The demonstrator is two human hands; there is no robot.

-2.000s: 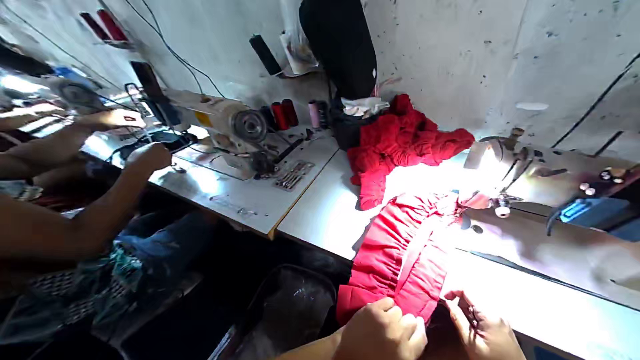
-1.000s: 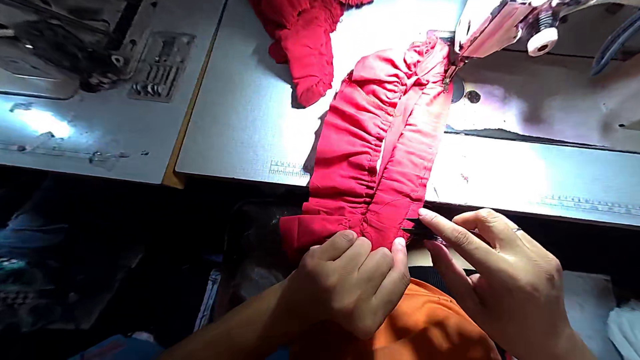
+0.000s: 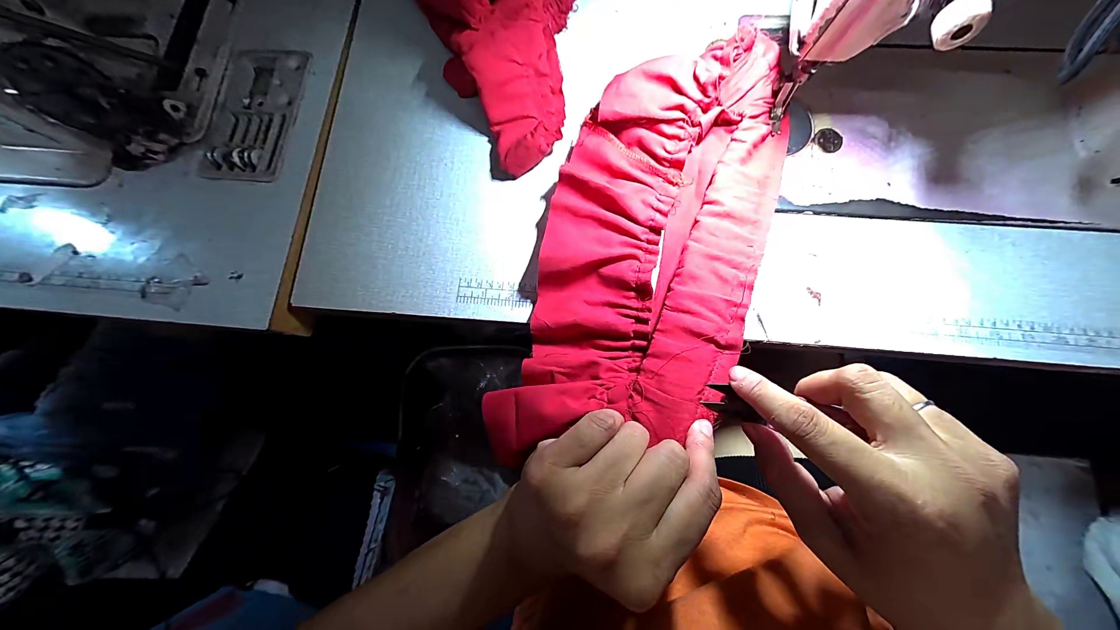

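A gathered red fabric piece (image 3: 604,254) runs from the sewing machine's presser foot (image 3: 780,109) down over the table's front edge. My left hand (image 3: 626,507) grips its lower end, fingers curled over the cloth. Close to the right, my right hand (image 3: 884,464) holds a small dark tool with two thin pointed blades (image 3: 719,395), probably thread snips, mostly hidden by the fingers. The tips lie at the fabric's right edge. Loose threads show on the cloth near my left hand.
More red fabric (image 3: 516,87) lies on the white sewing table (image 3: 394,219) behind. A second sewing machine (image 3: 96,96) stands on the adjoining table at left. Below the table edge is a dark bin (image 3: 446,437). Orange cloth (image 3: 744,560) lies beneath my hands.
The view has turned down and closer to the hands since two seconds ago. Between one second ago and now, the hands and red fabric keep nearly the same places.
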